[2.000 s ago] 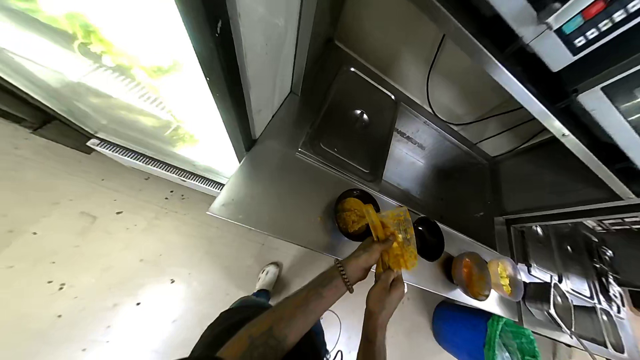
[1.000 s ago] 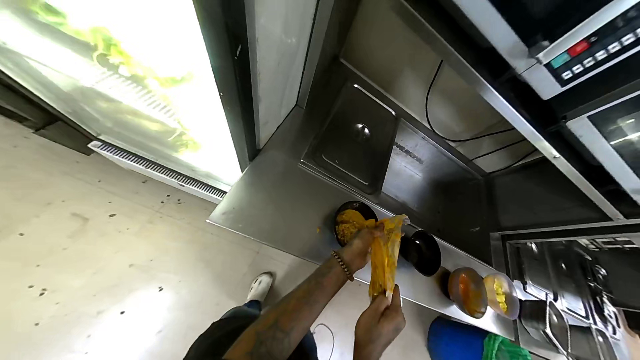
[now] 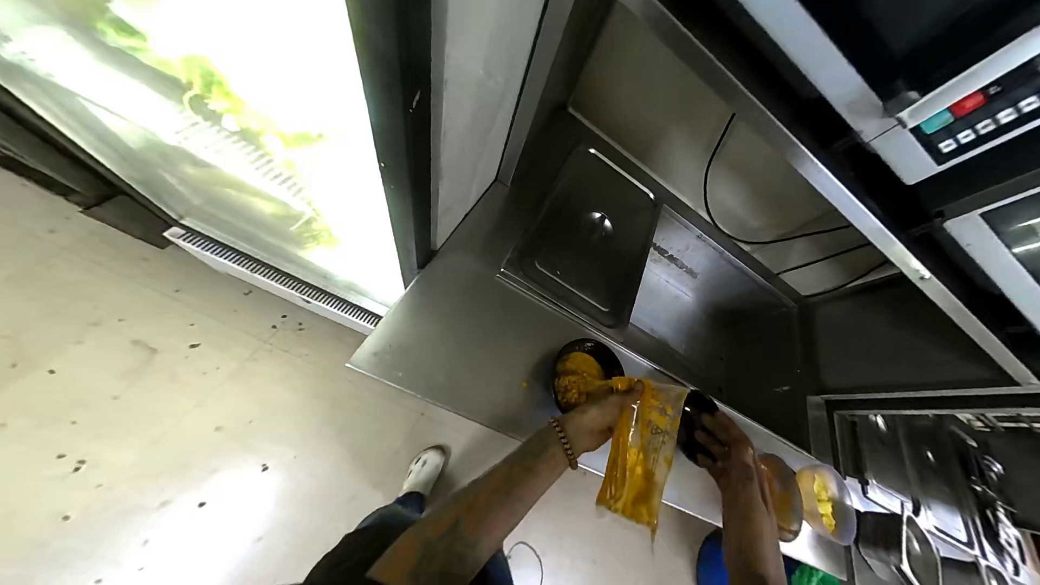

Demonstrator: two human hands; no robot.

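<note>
My left hand (image 3: pixel 600 418), with a beaded bracelet at the wrist, grips the top of a clear plastic bag (image 3: pixel 646 455) smeared with orange-yellow sauce. The bag hangs down past the counter's front edge. Just left of it, a black bowl (image 3: pixel 578 375) holds orange-yellow food, and some of the same food lies at the bag's mouth over the bowl's rim. My right hand (image 3: pixel 721 443) has its fingers on a second black bowl (image 3: pixel 693 422), right of the bag. The hand partly hides that bowl, and its contents cannot be made out.
On the steel counter (image 3: pixel 455 349) are a lidded steel pan (image 3: pixel 589 236), a bowl of orange food (image 3: pixel 782 496) and a clear bowl with yellow pieces (image 3: pixel 825 504). A lit glass-fronted cabinet (image 3: pixel 268 146) stands left. Below right is a blue bin (image 3: pixel 709 556); steel pans (image 3: pixel 886 536) sit beyond.
My right hand has left the lower end of the bag and moved right to the second black bowl. The bag hangs from my left hand alone.
</note>
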